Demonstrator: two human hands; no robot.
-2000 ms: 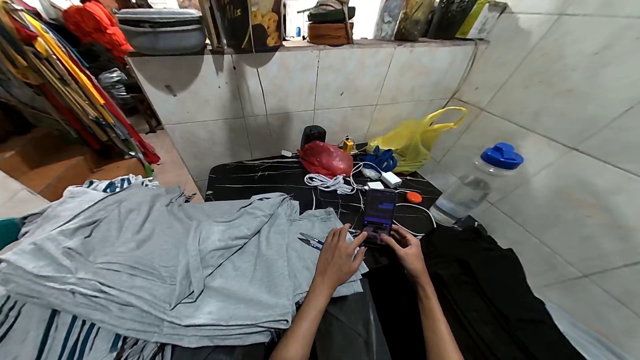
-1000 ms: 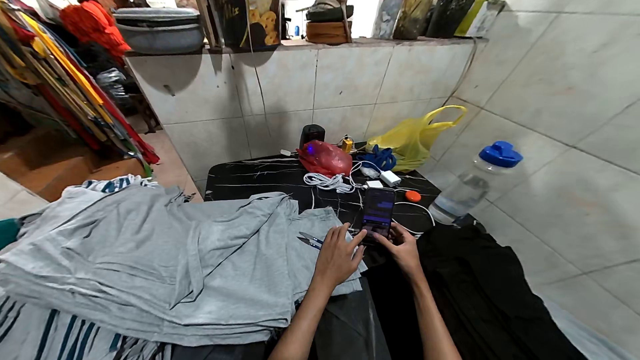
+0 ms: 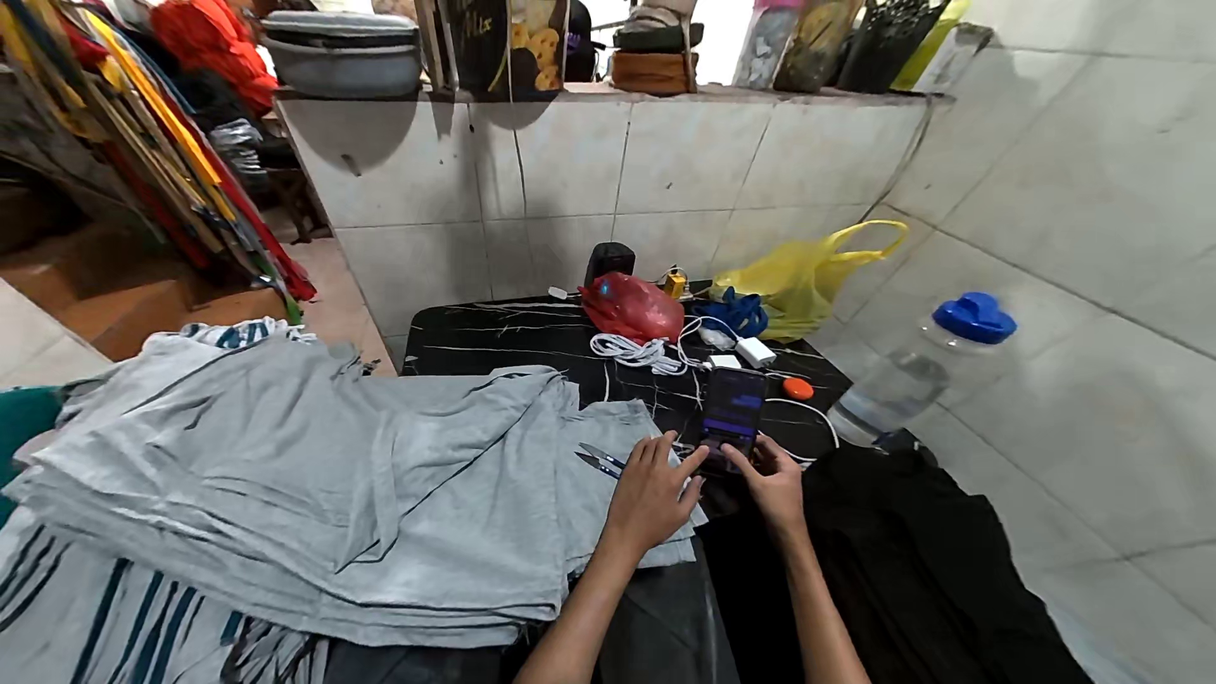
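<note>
A smartphone [image 3: 733, 404] with a lit screen stands tilted at the near edge of the black marbled table [image 3: 475, 332]. My left hand [image 3: 655, 489] is at the phone's lower left, its index finger reaching to the lower screen. My right hand [image 3: 774, 475] touches the lower right part, thumb over the screen and fingers along the side. Metal thread snips [image 3: 600, 460] lie on folded grey garments [image 3: 380, 475], partly behind my left hand. Whether either hand bears the phone's weight is not clear. Black cloth [image 3: 912, 551] lies right of my right forearm.
Behind the phone are white chargers [image 3: 755, 352], a coiled white cable [image 3: 636, 352], a red plastic bag [image 3: 634, 307], a yellow plastic bag [image 3: 798, 285] and an orange round object [image 3: 798, 389]. A water bottle with a blue lid [image 3: 921, 370] leans by the tiled wall [image 3: 1111, 285].
My left index finger and right thumb have shifted slightly over the lower part of the phone. The garments and other things have stayed in place.
</note>
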